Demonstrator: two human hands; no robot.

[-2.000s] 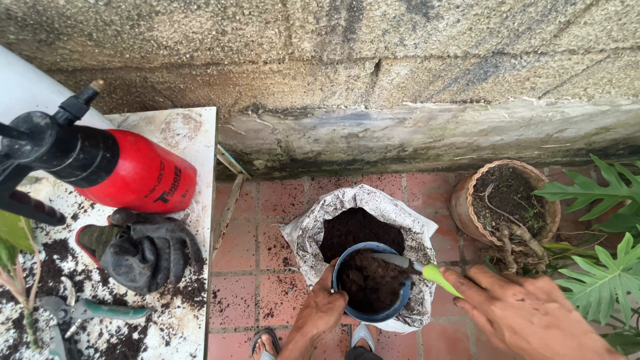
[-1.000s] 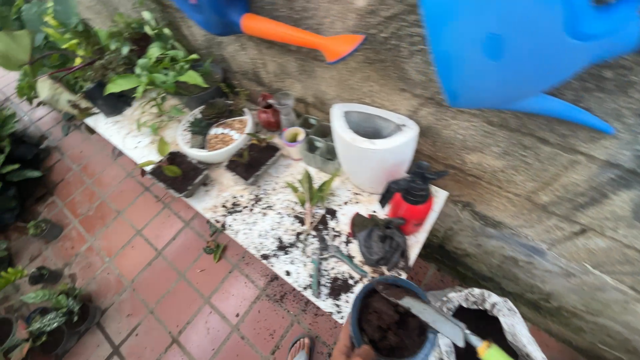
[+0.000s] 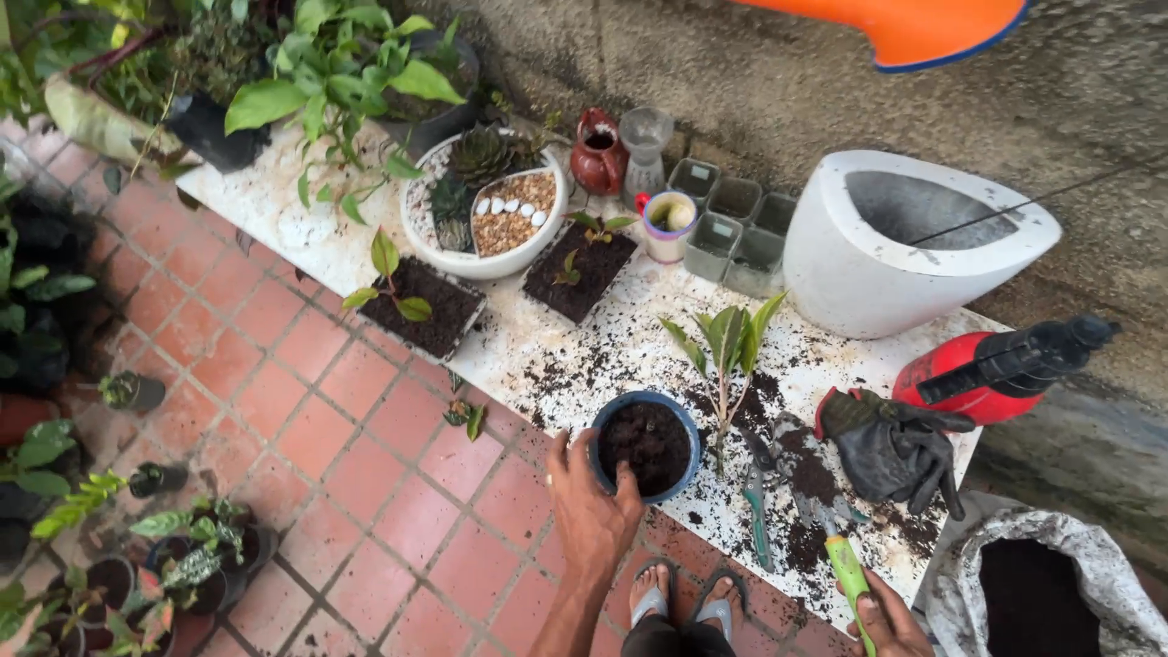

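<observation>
My left hand (image 3: 593, 506) holds the near left rim of a blue round pot (image 3: 695, 444), its thumb over the dark soil (image 3: 646, 447) inside. At the lower right, my right hand (image 3: 890, 620) grips the green handle of a garden trowel (image 3: 849, 575), whose soil-covered blade lies low over the table. Between them are pruning shears (image 3: 757, 511) with green handles. A leafy cutting (image 3: 725, 351) lies beyond the shears, and dark work gloves (image 3: 890, 447) rest right of them.
The white table (image 3: 584, 365) bears scattered soil, two rectangular planters (image 3: 424, 306), a succulent bowl (image 3: 484, 265), a white planter (image 3: 876, 265) and a red sprayer (image 3: 967, 365). An open soil sack (image 3: 1086, 547) stands at lower right. Potted plants (image 3: 205, 547) stand on the floor.
The view has swung left from the sack to the table. The pot, held over the sack two seconds ago, is now at the table's near edge. The trowel has left the pot.
</observation>
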